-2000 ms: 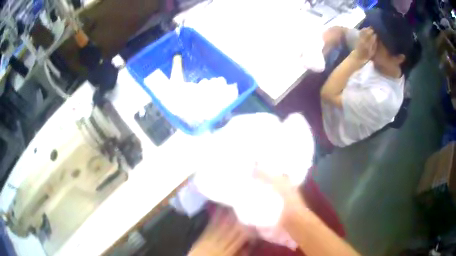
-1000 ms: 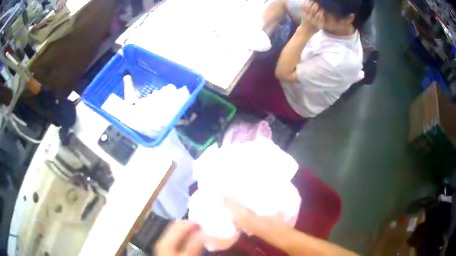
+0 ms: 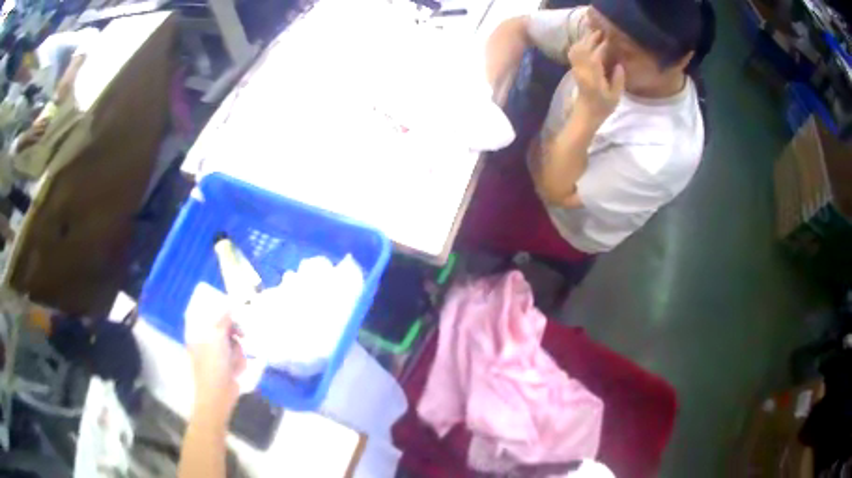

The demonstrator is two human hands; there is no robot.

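My left hand (image 3: 217, 359) reaches over the near left corner of the blue basket (image 3: 378, 271). Its fingers are closed on a flat white piece (image 3: 205, 310); the fingertips are blurred. Crumpled white cloth pieces (image 3: 313, 313) lie in the basket, beside a pale yellow tube with a dark cap (image 3: 235, 268). A pink garment piece (image 3: 514, 383) lies crumpled on a red surface (image 3: 645, 397). A bit of white cloth (image 3: 587, 470) shows at the bottom edge. My right hand is out of the picture.
The sewing machine (image 3: 98, 434) is cut off at lower left. A white table (image 3: 327, 140) stands behind the basket. A seated person (image 3: 635, 159) is at its right, hand raised to the face. A green basket (image 3: 406, 336) sits below the table edge. Cardboard (image 3: 808, 177) stands across the aisle.
My left hand has moved from the white bundle to the basket. My right hand and most of the white bundle have left view, showing the pink piece. The view has shifted.
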